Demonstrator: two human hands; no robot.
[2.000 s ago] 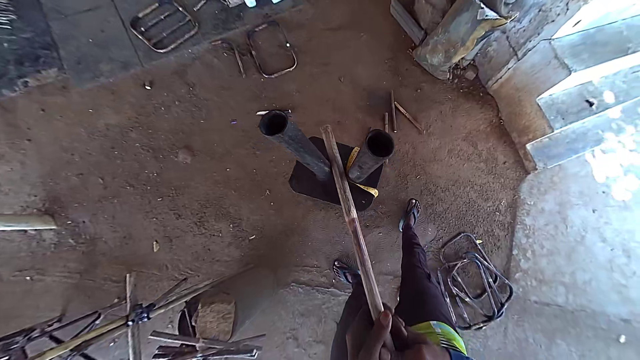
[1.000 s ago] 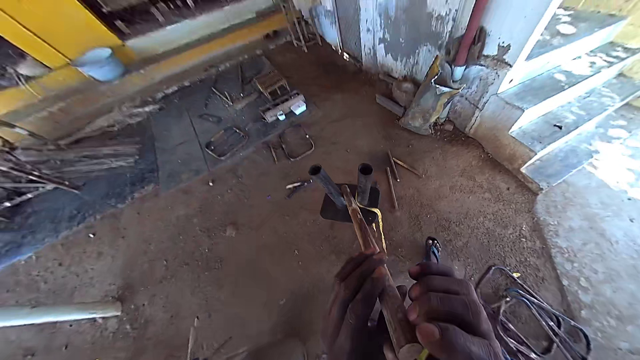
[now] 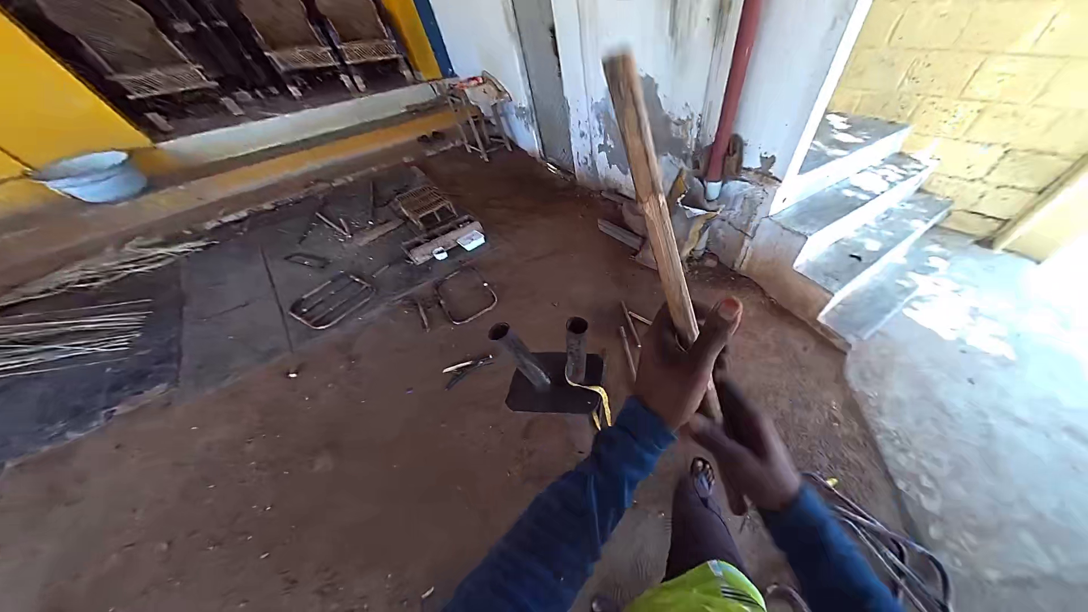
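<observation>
A wooden stick (image 3: 653, 195) stands tilted in front of me, its upper end toward the wall. My left hand (image 3: 680, 365) is wrapped round its lower part, thumb up. Just below and to the right, my right hand (image 3: 756, 450) is blurred beside the stick's lower end; whether it grips the stick is unclear. Beyond the hands, two metal pipes (image 3: 576, 353) rise from a dark base plate (image 3: 552, 398) on the ground, one of them leaning left. A yellow tape (image 3: 605, 404) hangs at the plate's right edge.
Pliers (image 3: 466, 367) lie left of the plate, and thin sticks (image 3: 629, 340) to its right. Bent frames (image 3: 466, 296) rest farther off. Coiled rods (image 3: 884, 544) are near my right foot. Concrete steps (image 3: 858, 246) rise at the right; a metal basin (image 3: 93, 177) is at the left.
The stick pointed down toward the pipes and now has its far end raised toward the wall. My left hand has moved up with it. The view has tilted up.
</observation>
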